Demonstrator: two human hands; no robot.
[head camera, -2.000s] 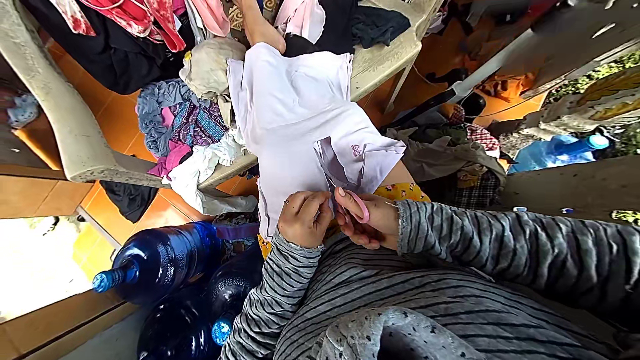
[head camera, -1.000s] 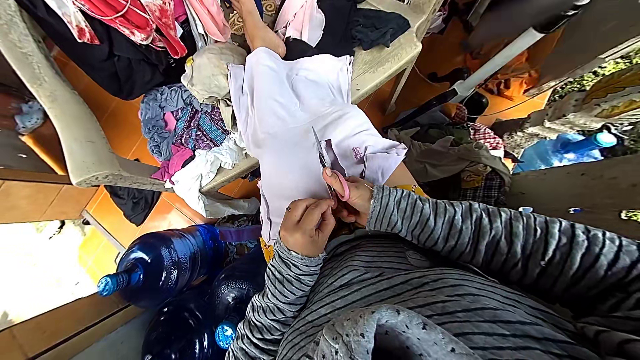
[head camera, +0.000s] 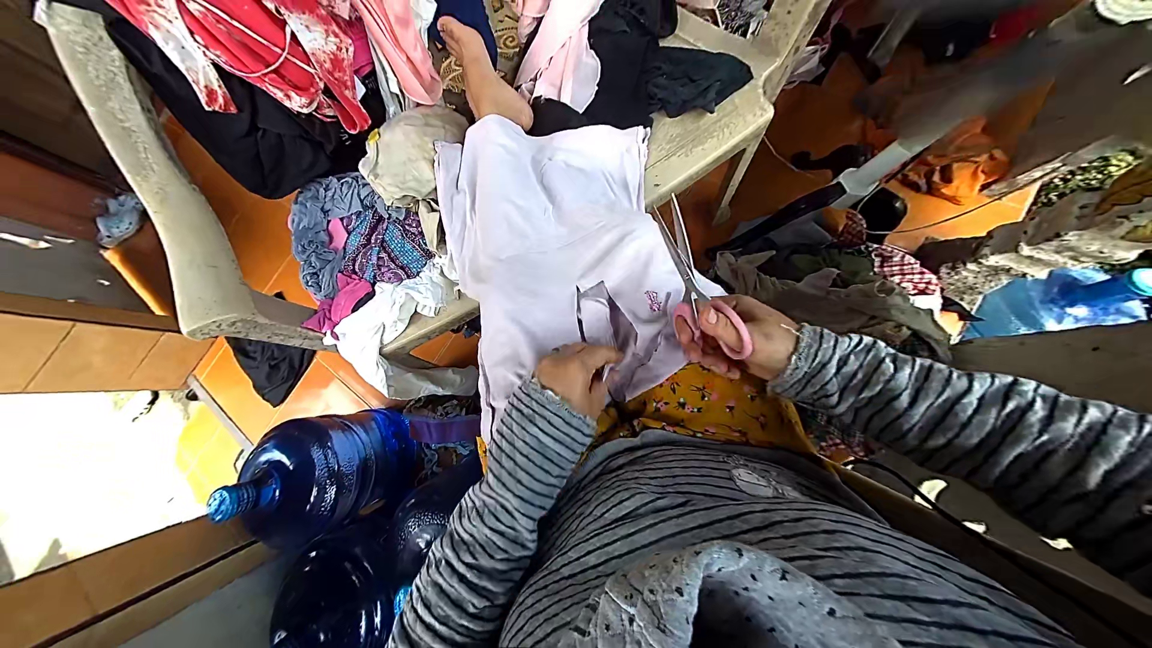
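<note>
A white cloth garment (head camera: 540, 243) lies across my lap, with a small pink embroidered motif and a cut opening that shows a greyish-lilac layer. My left hand (head camera: 578, 376) pinches the garment at the near end of that opening. In my right hand (head camera: 740, 337) is a pair of scissors (head camera: 681, 247) with pink handles, its blades slightly apart and pointing away from me over the garment's right edge. Mustard floral fabric (head camera: 711, 403) shows beneath the garment.
A weathered bench (head camera: 711, 144) carries piled clothes, and a bare foot (head camera: 486, 76) rests there. Mixed cloths (head camera: 360, 243) lie to the left. Large blue water bottles (head camera: 315, 468) stand or lie at lower left. More cloths (head camera: 810, 288) and a grey-black pole (head camera: 846, 189) are at right.
My right hand with the scissors has moved right, away from my left hand. The two hands were close together in both earlier frames. The opening in the garment is now more exposed.
</note>
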